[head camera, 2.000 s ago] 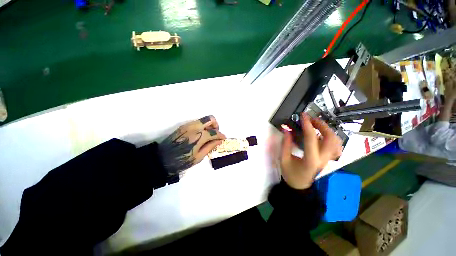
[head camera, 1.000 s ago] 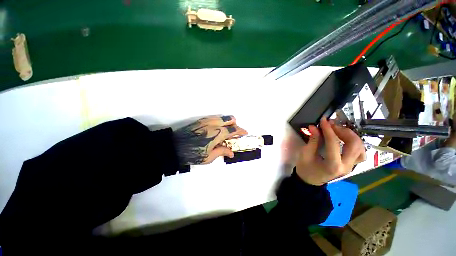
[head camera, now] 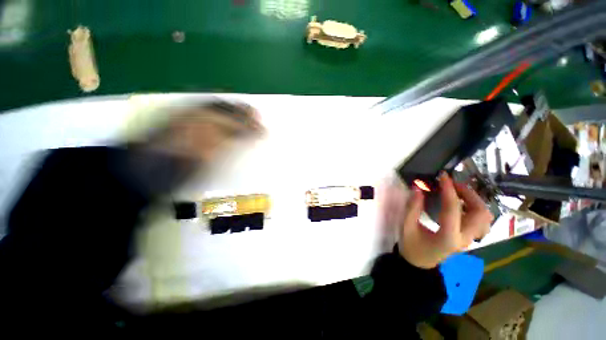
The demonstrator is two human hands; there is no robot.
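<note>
A tan-gold workpiece lies against a long black block and a small square one on the white table. A second yellow-gold workpiece lies to its left against another black block. My left hand is strongly blurred above the table, up and left of both workpieces; its fingers cannot be made out. My right hand is at the front of the black feeder, beside its glowing red switch. Its fingertips are at the metal parts; whether they hold a small part cannot be told.
Beyond the table edge, two loose tan workpieces lie on the green conveyor belt. Slanting metal uprights stand right of centre. A cardboard box is behind the feeder. A blue stool and another cardboard box are below right.
My left hand has left the right-hand workpiece and moved up and left, uncovering the left-hand workpiece. My right hand stays at the feeder. The view has shifted, and things appear further right.
</note>
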